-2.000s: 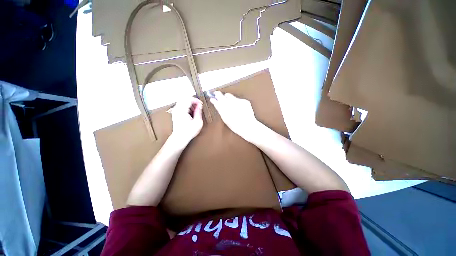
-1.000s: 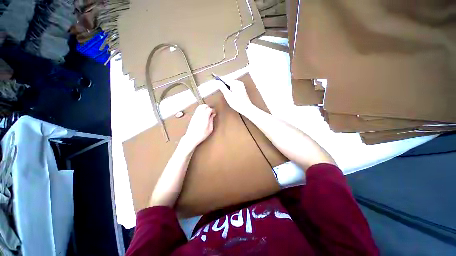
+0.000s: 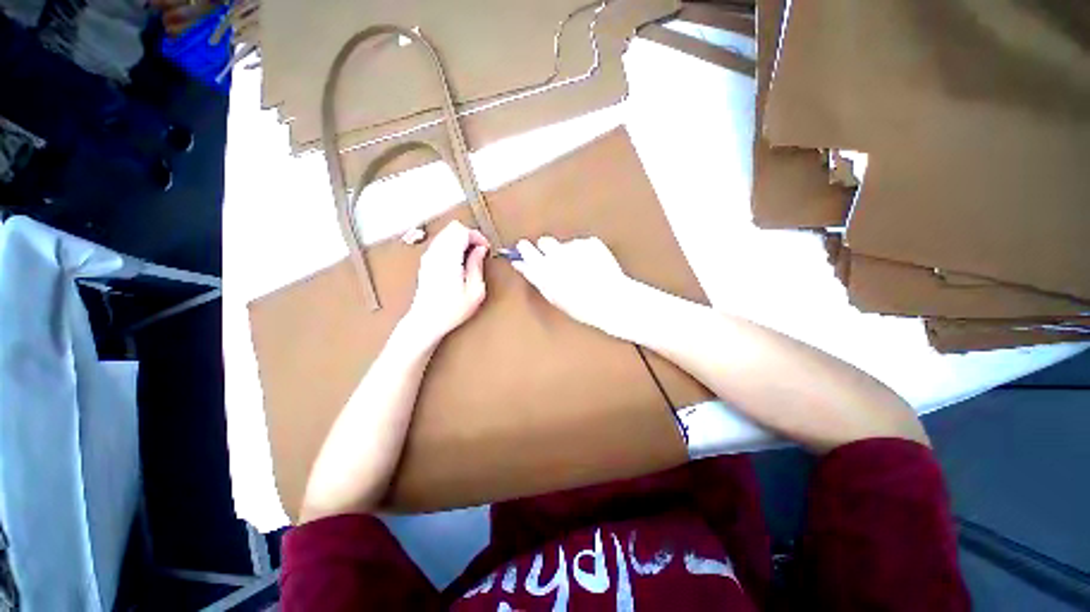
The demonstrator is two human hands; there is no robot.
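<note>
A tan-brown bag panel (image 3: 550, 371) lies flat in front of me. A tan handle (image 3: 331, 132) arches above its top edge, with its left end lying on the panel; a smaller arch shows inside it. My left hand (image 3: 451, 281) is at the right handle end, fingertips pinched together; what they pinch is too small to see. My right hand (image 3: 574, 277) is shut on small dark snips (image 3: 509, 254), the tip close to my left fingertips. A thin black cord (image 3: 661, 380) runs from below my right forearm to the panel's lower edge. A small pale closure piece (image 3: 414, 236) sits at the top edge.
Stacked panels with notched edges (image 3: 502, 60) lie beyond the work. Another overlapping pile (image 3: 956, 191) stands at the right. The white table (image 3: 249, 418) has its rim at the left. A cloth-covered metal frame (image 3: 72, 395) stands left, with a blue crate (image 3: 197, 48) at upper left.
My right hand has brought the snips back from above the panel's top edge down to the right handle end, beside my left hand. The camera view has also shifted.
</note>
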